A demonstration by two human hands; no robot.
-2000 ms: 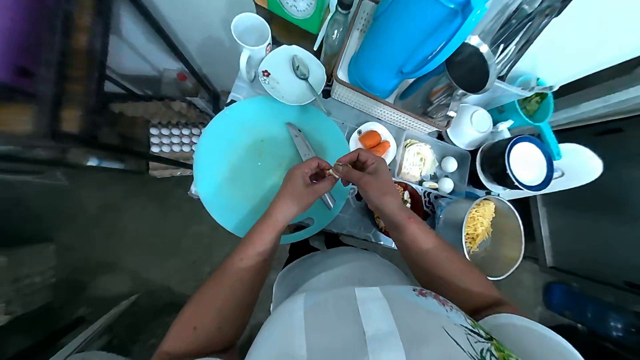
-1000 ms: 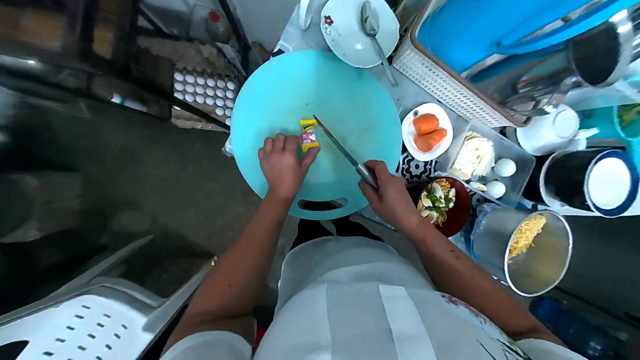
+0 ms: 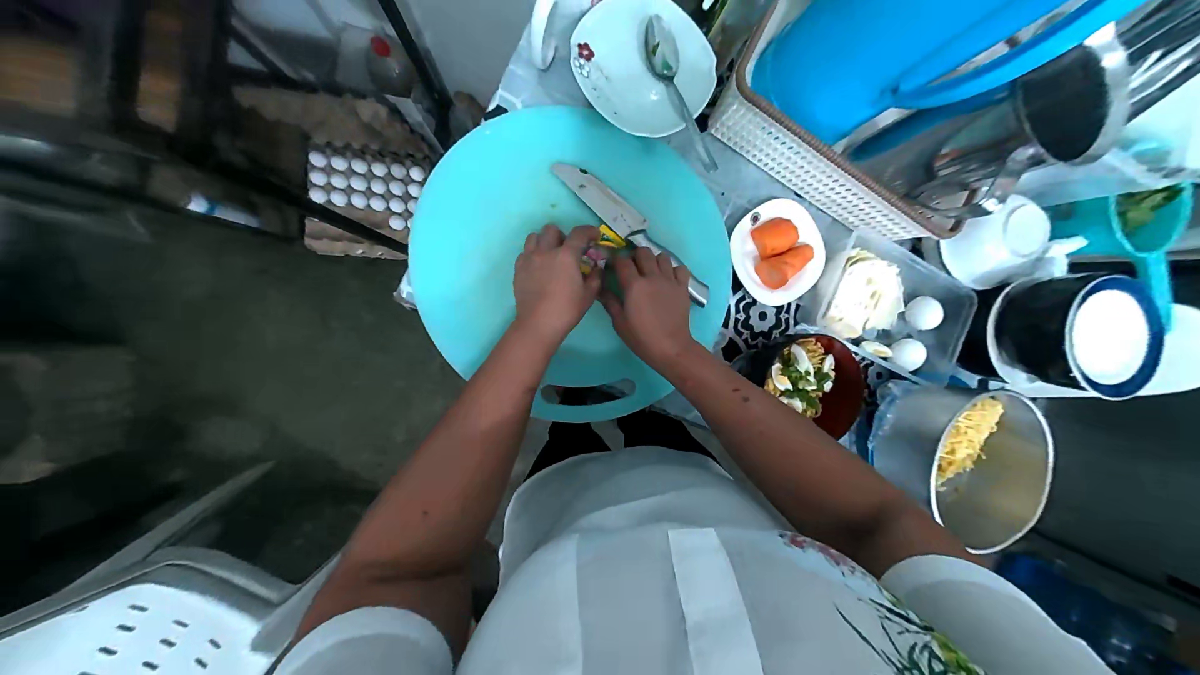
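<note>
A small yellow packet [image 3: 611, 238] with a pink and green print is pinched between my left hand [image 3: 553, 284] and my right hand [image 3: 656, 305], over the middle of a round turquoise cutting board [image 3: 487, 225]. The fingers cover much of the packet. A kitchen knife [image 3: 600, 199] lies flat on the board just beyond my hands, its blade pointing to the upper left and its handle running down right behind my right fingers. Neither hand grips the knife.
Right of the board are a plate [image 3: 741, 246] of carrot pieces, a clear container [image 3: 956, 323] with shredded cabbage and eggs, a noodle bowl [image 3: 848, 394] and a metal pot [image 3: 1041, 469]. A dish [image 3: 609, 75] with a spoon stands beyond; egg trays [image 3: 366, 187] are at left.
The right hand has let go of the knife, which now lies on the board, and has joined the left hand at the packet. The packet has been lifted from where it lay.
</note>
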